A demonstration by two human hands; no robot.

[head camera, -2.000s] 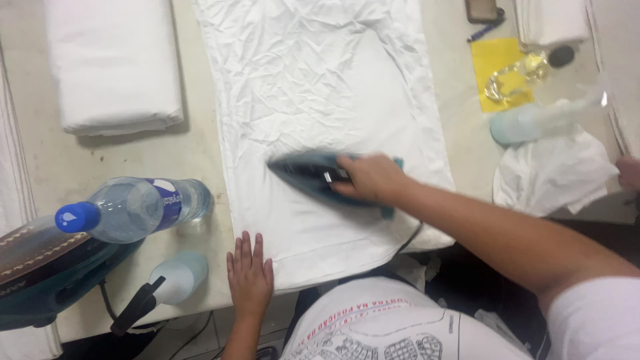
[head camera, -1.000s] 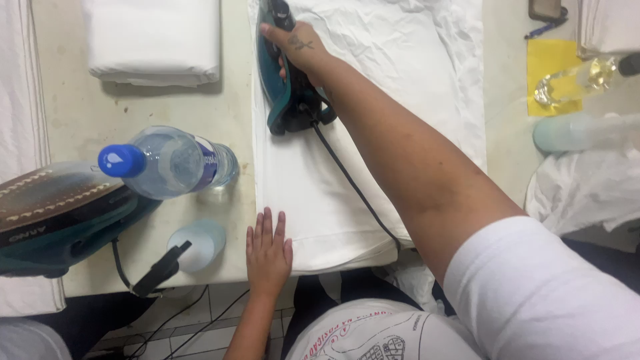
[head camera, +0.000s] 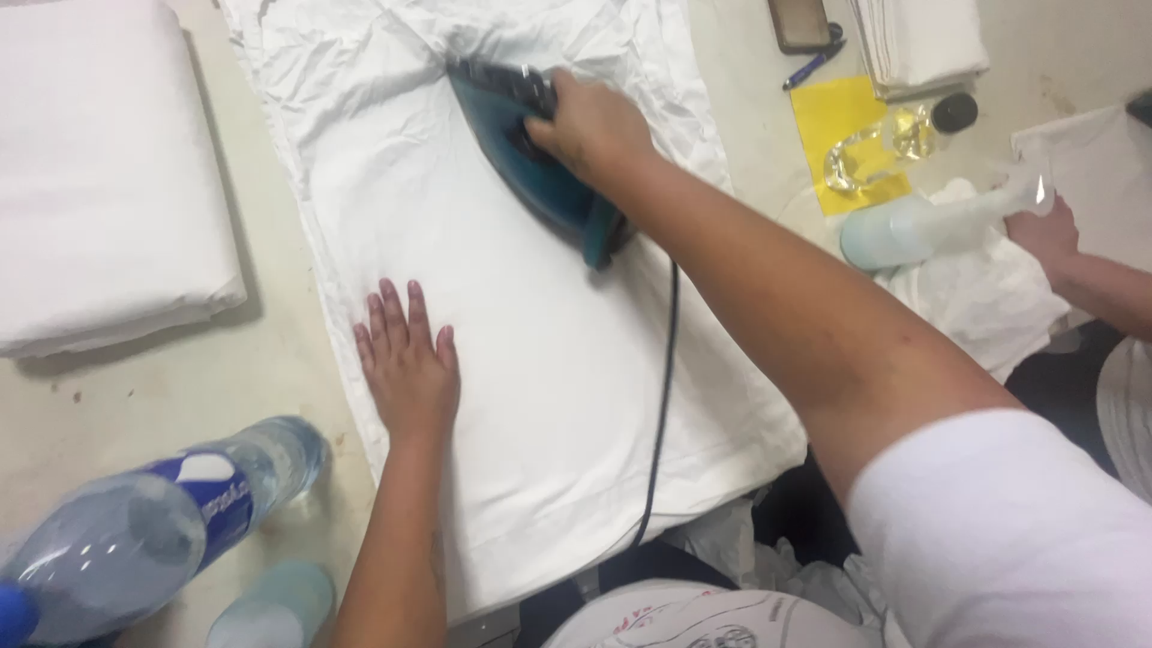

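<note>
A white cloth [head camera: 540, 387] lies spread over the table, smooth in its lower part and wrinkled toward the far end. My right hand [head camera: 594, 121] grips the handle of a teal and black clothes iron [head camera: 531, 162], which rests on the cloth's upper middle with its tip toward the upper left. The iron is slightly blurred, and its dark cord runs down over the near edge. Palm down, my left hand [head camera: 409, 360] lies flat on the cloth near its left edge, fingers apart and holding nothing.
Folded white cloth [head camera: 108, 180] lies at left, above a large water bottle [head camera: 216, 495] and a spray bottle [head camera: 279, 603]. At right are a phone [head camera: 799, 22], a pen [head camera: 810, 65], a yellow sheet [head camera: 819, 135], a clear bottle [head camera: 886, 148], another spray bottle [head camera: 900, 232] and a co-worker's hand [head camera: 1044, 234].
Since a second ago, the iron in my right hand has moved from the cloth's left edge toward its middle. My left hand has moved from the near edge farther up the cloth.
</note>
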